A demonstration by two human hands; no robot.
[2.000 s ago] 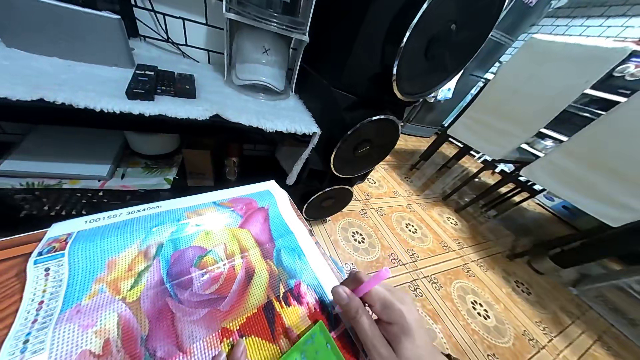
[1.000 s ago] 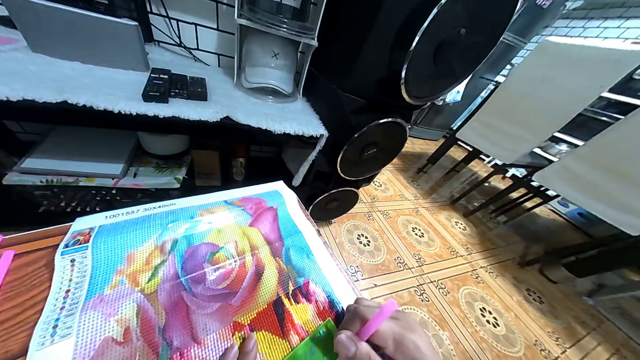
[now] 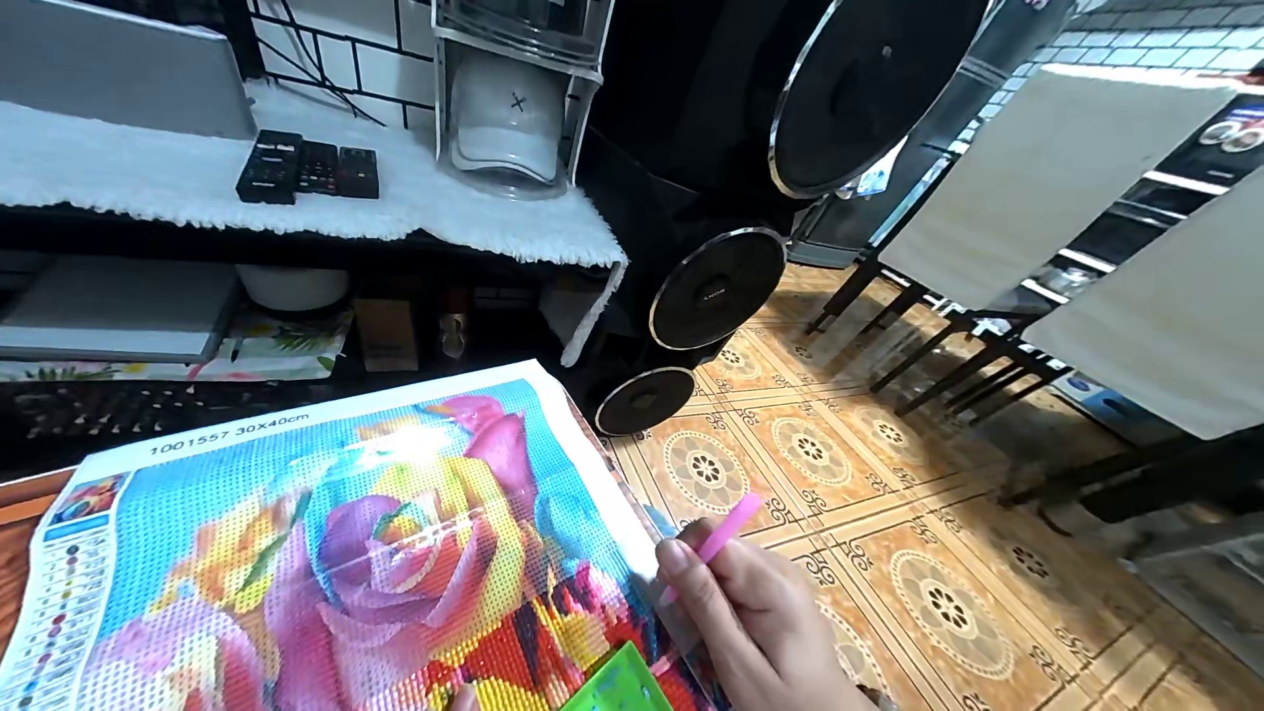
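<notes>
A diamond painting canvas [image 3: 395,533] with a multicoloured rose lies on a brown wooden surface. My right hand [image 3: 755,612] pinches a pink applicator pen [image 3: 729,529] between thumb and fingers, over the canvas's right edge. To the left of that hand a green bead tray [image 3: 620,681] rests at the bottom edge, partly cut off. Only a fingertip of my left hand [image 3: 465,699] shows on the canvas at the bottom; the rest is out of view. Beads cover the lower right part of the picture.
A black shelf with a fluffy white cover [image 3: 415,212] stands beyond the canvas, holding remote controls [image 3: 306,168] and a clear case with a white cap [image 3: 507,118]. Tall black speakers [image 3: 719,288] stand right of it. Chairs with cream covers [image 3: 1057,178] are on the patterned tile floor [image 3: 810,449].
Since one second ago my right hand, with the pink pen, has shifted up along the canvas's right edge, away from the green tray. Less of my left hand shows now.
</notes>
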